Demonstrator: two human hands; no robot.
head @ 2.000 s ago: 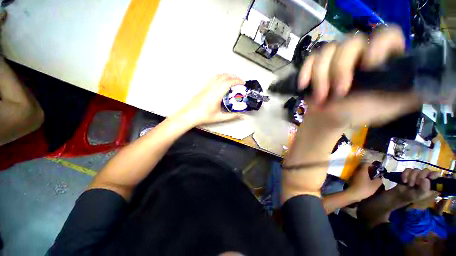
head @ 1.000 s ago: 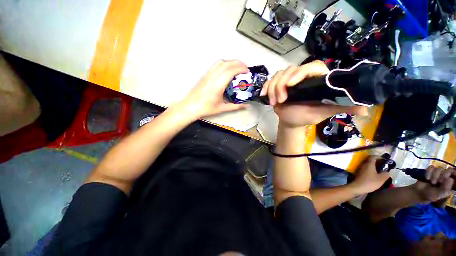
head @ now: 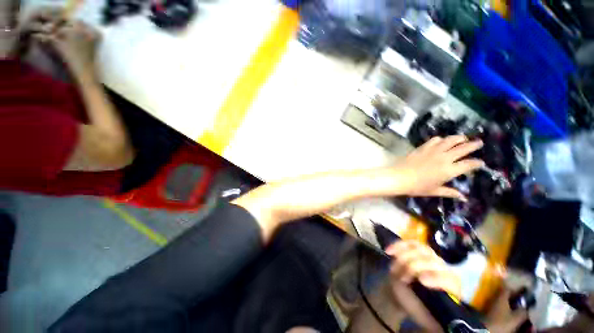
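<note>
My left hand (head: 439, 168) reaches across the bench with its fingers spread, over the near side of the pile of black units (head: 501, 146). I see nothing held in it, though the view is blurred. My right hand (head: 420, 266) is lower, near the bench's front edge, shut around the black electric screwdriver (head: 439, 307), whose tip points up and left. A round black unit (head: 454, 239) with a silver-white centre lies just beyond the right hand. The silver-grey screw feeder (head: 384, 117) stands left of the pile.
Blue bins (head: 521, 71) stand at the back right. Yellow tape (head: 251, 81) crosses the off-white bench. A person in red (head: 42, 130) works at the left. Another person's hand (head: 511, 306) is at the lower right. A red stool (head: 185, 179) stands below the bench edge.
My left hand has let go of the round unit it held and moved right to the pile. My right hand has drawn down towards me with the screwdriver. The whole view has shifted.
</note>
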